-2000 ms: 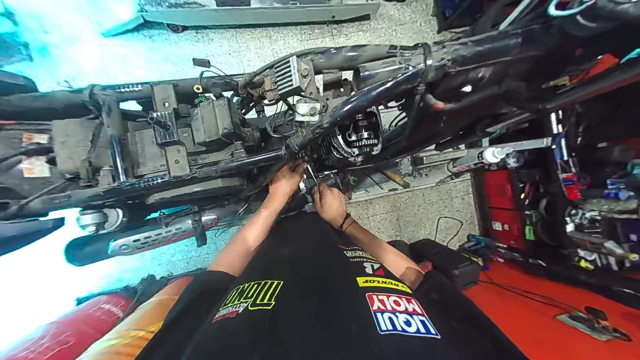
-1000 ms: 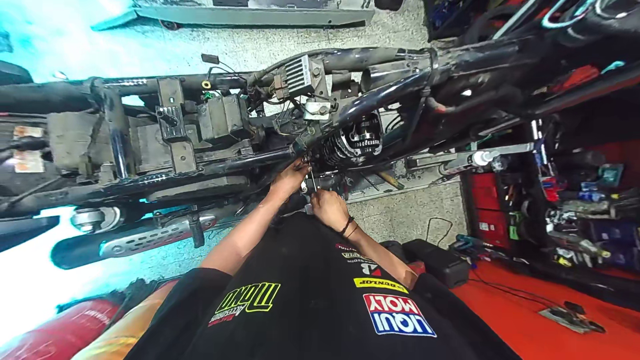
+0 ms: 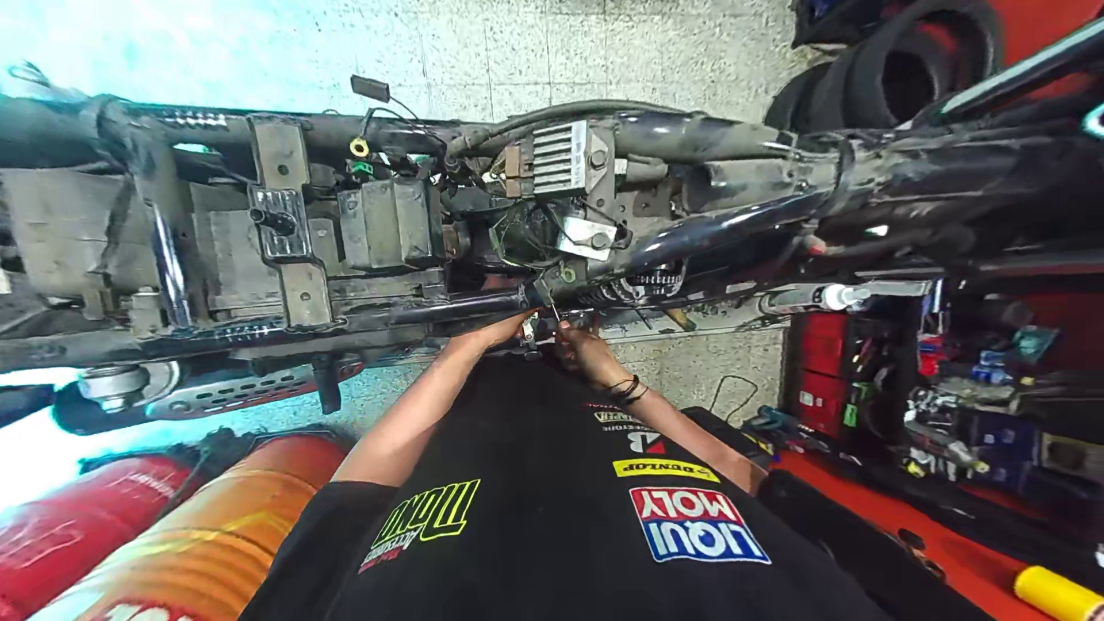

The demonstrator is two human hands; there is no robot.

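Note:
A stripped motorcycle frame [image 3: 742,228] of black tubes runs across the view in front of me. My left hand [image 3: 504,331] reaches to the underside of the near frame tube [image 3: 431,310]; its fingertips are hidden there. Close to its right, my right hand [image 3: 582,347] has its fingers curled by a thin metal rod, perhaps a tool shaft; what it grips is too small to tell. A small metal part [image 3: 530,330] lies between the hands. Just beyond them are a coil-spring shock absorber [image 3: 647,283], a finned metal regulator [image 3: 559,158] and loose wiring.
Orange and red drums [image 3: 233,517] stand at the lower left. Tires [image 3: 897,82] are stacked at the upper right. A red tool cabinet [image 3: 824,371] and cluttered shelves fill the right side. A perforated metal guard [image 3: 233,392] hangs under the motorcycle at left.
Both hands stay low by the near frame tube, close together. The view has shifted, so the tires at the upper right now show more fully.

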